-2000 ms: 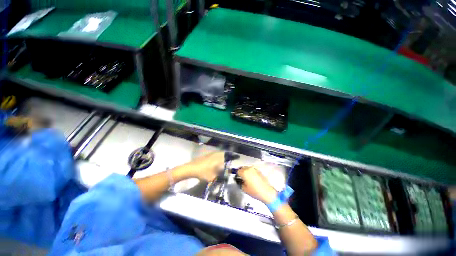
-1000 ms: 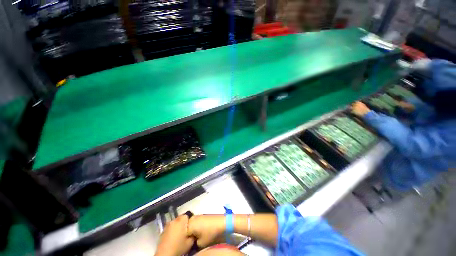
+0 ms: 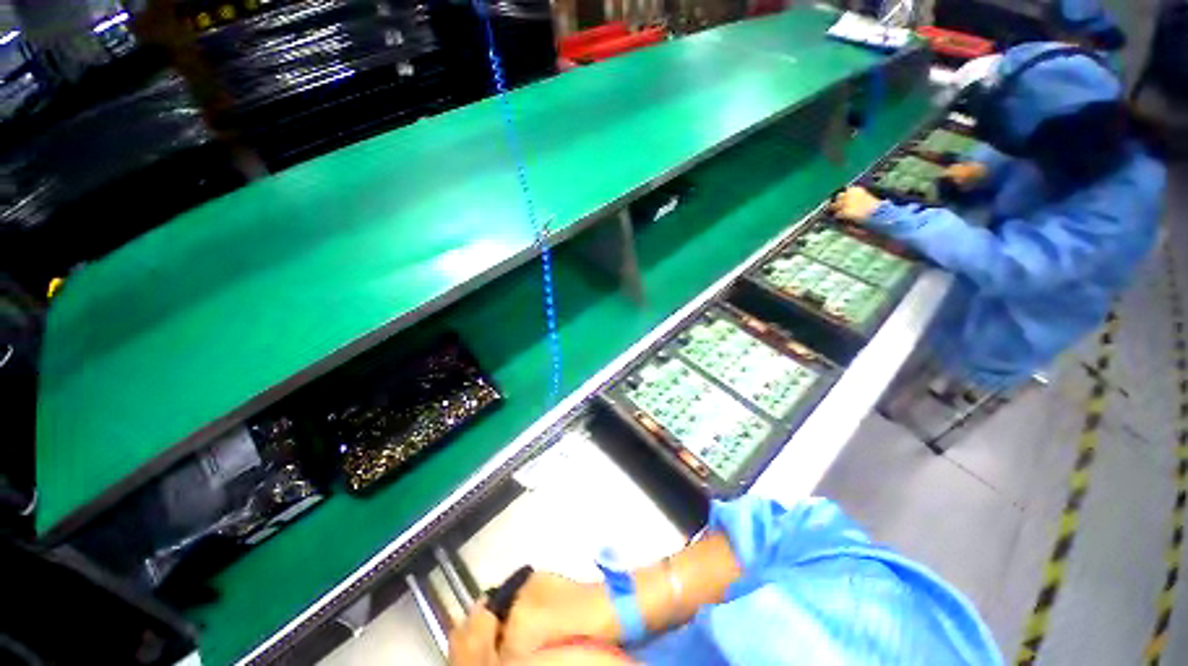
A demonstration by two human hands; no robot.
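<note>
My right hand [image 3: 560, 617] is at the bottom edge, with a light blue strap on its wrist and a black finger cot on a fingertip. My left hand [image 3: 474, 639] touches or overlaps it and is mostly cut off by the bottom edge. No held object shows, but the insides of both hands are hidden. The hands are over the bright metal pan [image 3: 573, 507] of the conveyor. Right of them, a black carrier [image 3: 724, 484] holds two light green circuit board panels [image 3: 704, 414].
More carriers [image 3: 834, 280] stand farther along the rail. A person in a blue smock [image 3: 1042, 234] works there. Green shelves [image 3: 378, 221] run behind, with a component tray [image 3: 414, 414] and plastic bags [image 3: 235, 488]. A blue coiled cord [image 3: 547, 306] hangs in front. Shiny rods [image 3: 430, 612] cross the pan.
The view has swung right along the line, bringing the carriers and the other person into fuller view. My hands remain together and now sit at the bottom edge.
</note>
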